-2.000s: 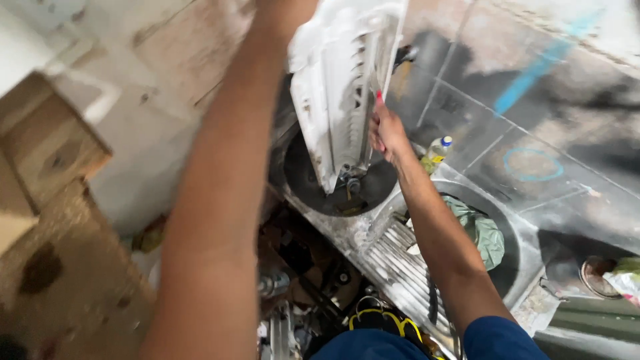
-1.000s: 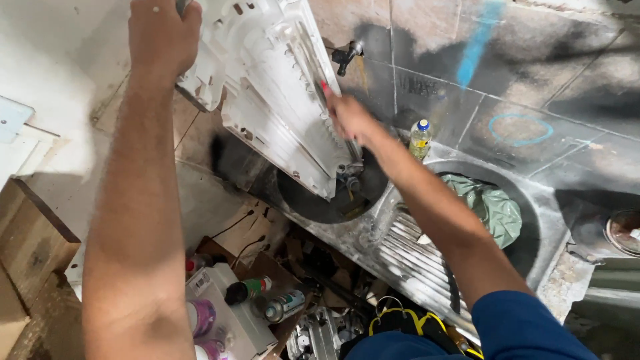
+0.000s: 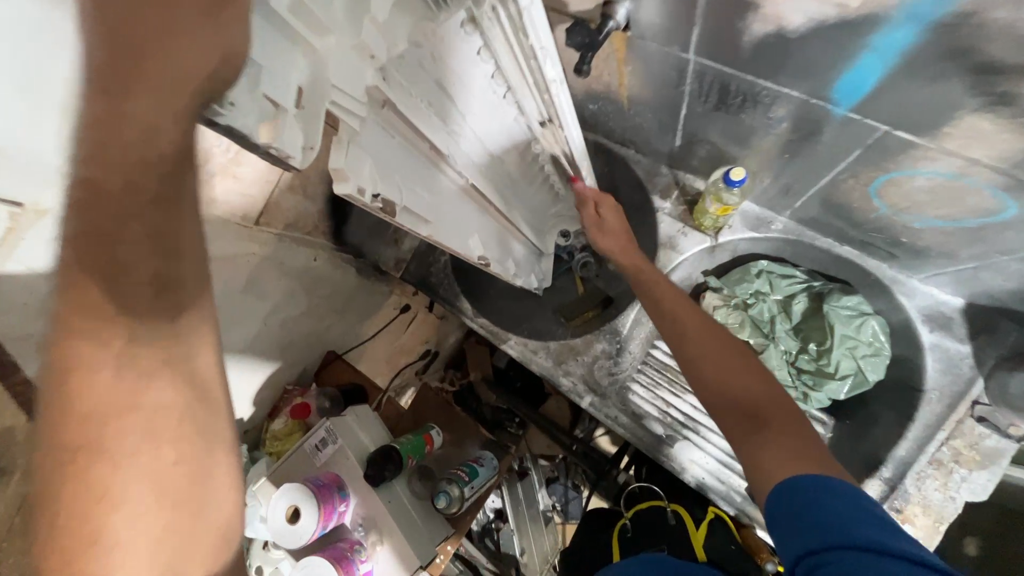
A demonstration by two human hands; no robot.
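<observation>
A large white moulded plastic panel (image 3: 456, 152), ribbed inside, stands tilted with its lower corner over a dark round sink basin (image 3: 520, 312). My right hand (image 3: 608, 220) is closed on a thin brush-like tool (image 3: 560, 152) with a red part, its end against the panel's ribbed edge. At the top left, my left hand (image 3: 220, 48) is at the panel's side, mostly cut off by the frame edge; its fingers are hidden. A small fitting (image 3: 580, 260) lies by the panel's lower corner, and a brush-like object (image 3: 584, 308) lies in the basin.
A tap (image 3: 596, 40) juts from the tiled wall above. Right of the basin are a bottle with a blue cap (image 3: 720, 200), a ribbed drainer (image 3: 680, 416) and a second basin holding a green plastic bag (image 3: 808, 328). Spray cans (image 3: 468, 480) and paper rolls (image 3: 300, 512) lie below.
Between two seconds and one second ago, the panel swung from nearly upright to a leftward lean, and my left hand moved left with it. My right hand stays at its ribbed edge.
</observation>
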